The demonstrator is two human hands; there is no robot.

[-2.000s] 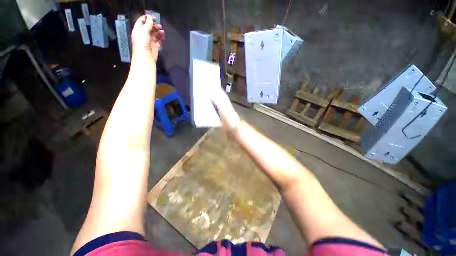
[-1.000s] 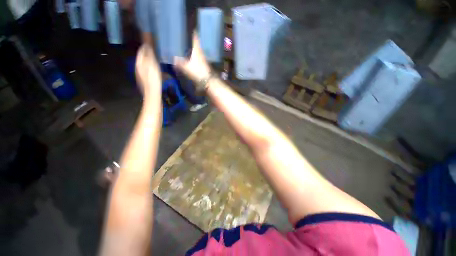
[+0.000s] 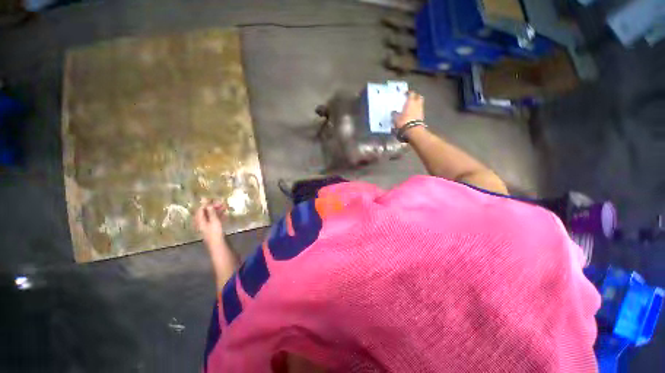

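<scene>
My right hand (image 3: 410,113) holds the edge of a small pale blue-white metal piece (image 3: 385,108) with a few small holes in its face. The piece is over the back right part of the wrapped stool (image 3: 348,138); whether it touches the stool cannot be told. My left hand (image 3: 210,218) is low over the near edge of the stained plywood-topped platform (image 3: 153,116). Its fingers are bent and small in view, and whether they hold anything is unclear.
Blue crates (image 3: 456,40) stand at the back right, with an open brown box (image 3: 529,76) in front of them. A purple bucket (image 3: 599,218) is at the right. Bright blue plastic (image 3: 636,309) is at the lower right. A thin dark line lies on the floor behind the platform.
The view has swung right and down, away from the hanging housings. My hands have come down and spread apart. My right hand now holds a pale metal piece by the wrapped stool.
</scene>
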